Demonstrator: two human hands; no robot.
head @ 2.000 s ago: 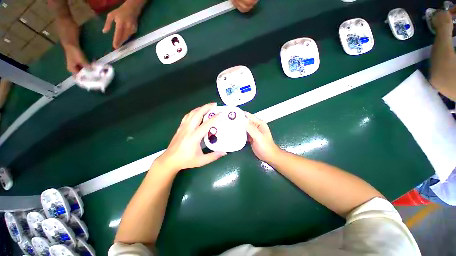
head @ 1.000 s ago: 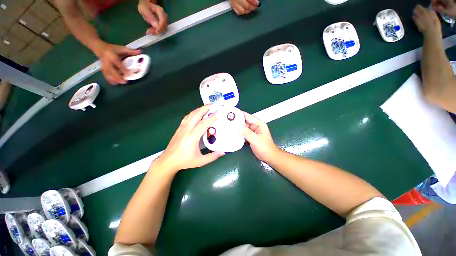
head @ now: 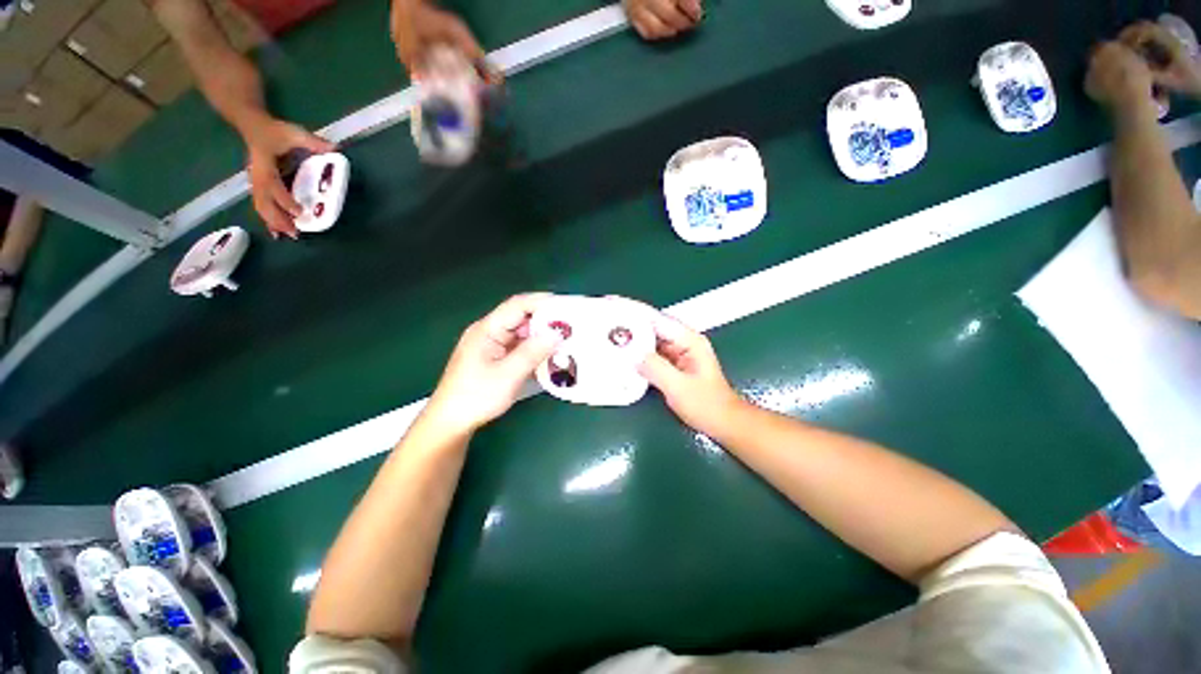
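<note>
A white front cover (head: 593,366) with dark red round openings is held between both hands, above the pale rail and the bench edge, its face with the openings turned up. My left hand (head: 490,369) grips its left side, thumb on the face. My right hand (head: 690,375) grips its right side, thumb near the lower right edge. Both hands are bare. The underside of the cover is hidden. Open units with boards, the closest one (head: 715,191), lie on the belt beyond my hands.
Stacked open units (head: 161,600) stand at lower left. A pale metal rail (head: 823,267) divides bench and belt. A white sheet (head: 1120,342) lies at right under another worker's arm (head: 1143,198). Across the belt, a person's hands (head: 283,171) handle units. A cover (head: 210,261) lies on the belt.
The cover in my hands is tilted and looks flatter. The open unit beside it has left the belt; a person opposite holds a blurred unit with blue showing. Other open units shifted left along the belt.
</note>
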